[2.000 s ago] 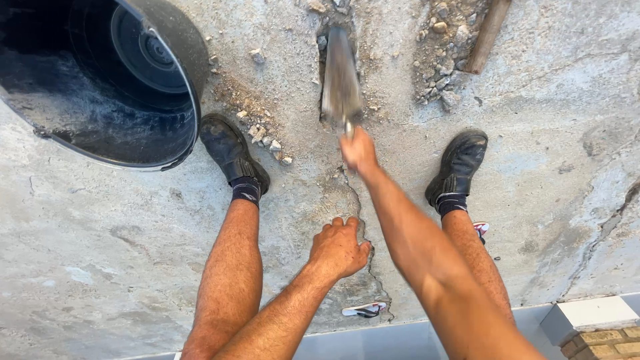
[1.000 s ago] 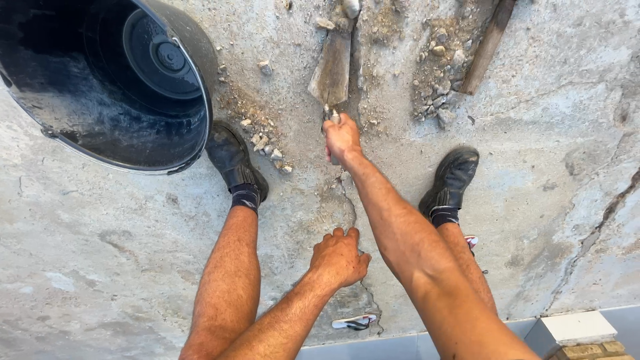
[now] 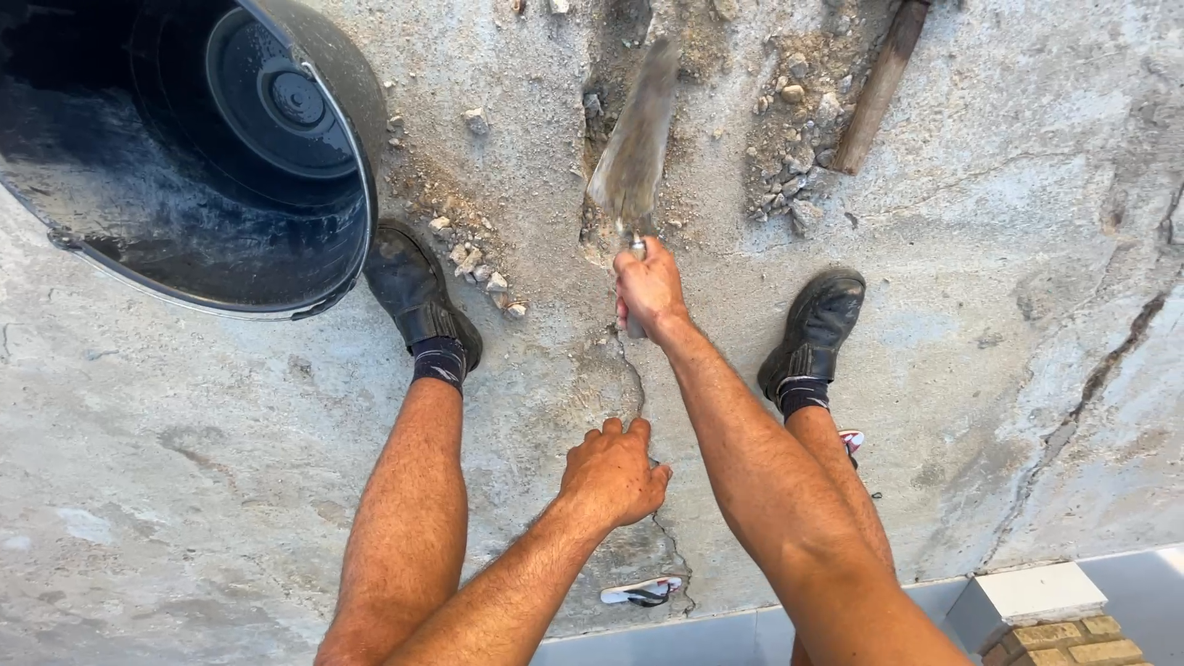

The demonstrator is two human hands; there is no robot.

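Note:
My right hand grips the handle of a mason's trowel. Its blade points away from me over a chipped-out groove in the concrete, slightly blurred; whether it touches the concrete I cannot tell. Nearer to me, my left hand hangs with bent fingers above a thin crack, and nothing shows in it. Loose rubble lies left of the groove, and more broken pieces lie to its right.
A large black bucket with a wire handle fills the upper left beside my left shoe. A wooden tool handle lies at the upper right. Flip-flops are near the bottom. A brick block stands at the lower right, near a long crack.
The trowel has kept moving over the groove, its blade now tilted up to the right, where one second ago it pointed more nearly straight ahead. My left hand has stayed in about the same place.

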